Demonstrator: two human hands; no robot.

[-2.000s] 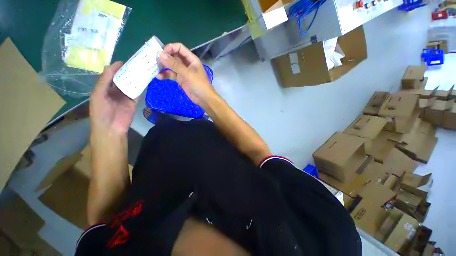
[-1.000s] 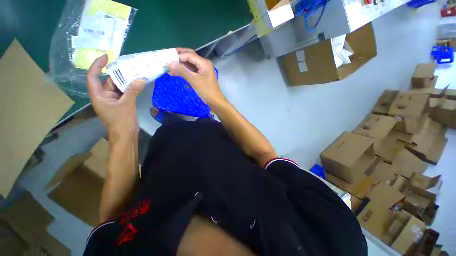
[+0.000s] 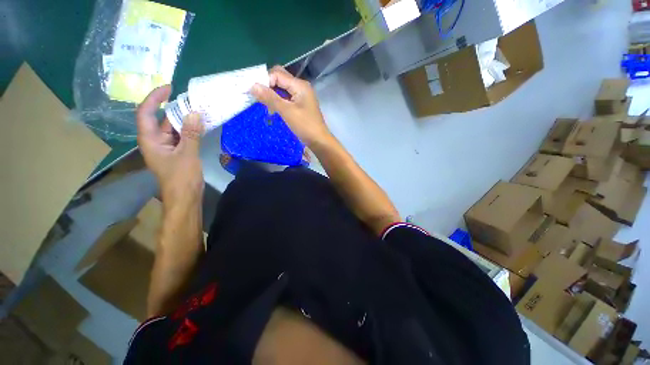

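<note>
A white label strip [image 3: 229, 91] with dark print and barcodes is stretched between my two hands, over the bench edge and the blue stool. My left hand [image 3: 171, 139] holds its left end, where several layers lie together, between thumb and fingers. My right hand [image 3: 296, 103] pinches its right end between thumb and fingers. A clear plastic bag [image 3: 132, 85] with yellow and white papers inside lies on the green bench [image 3: 242, 32] behind my left hand.
A brown cardboard sheet [image 3: 43, 157] lies at the left. A blue stool [image 3: 260, 139] stands below my hands. An open carton [image 3: 445, 89] with white paper is on the floor. Many brown cartons [image 3: 502, 214] are piled at the right. Another open carton [image 3: 125, 271] is at lower left.
The strip was curled in my hands and is now drawn out longer, with my right hand farther right. Layers at its left end are now fanned apart.
</note>
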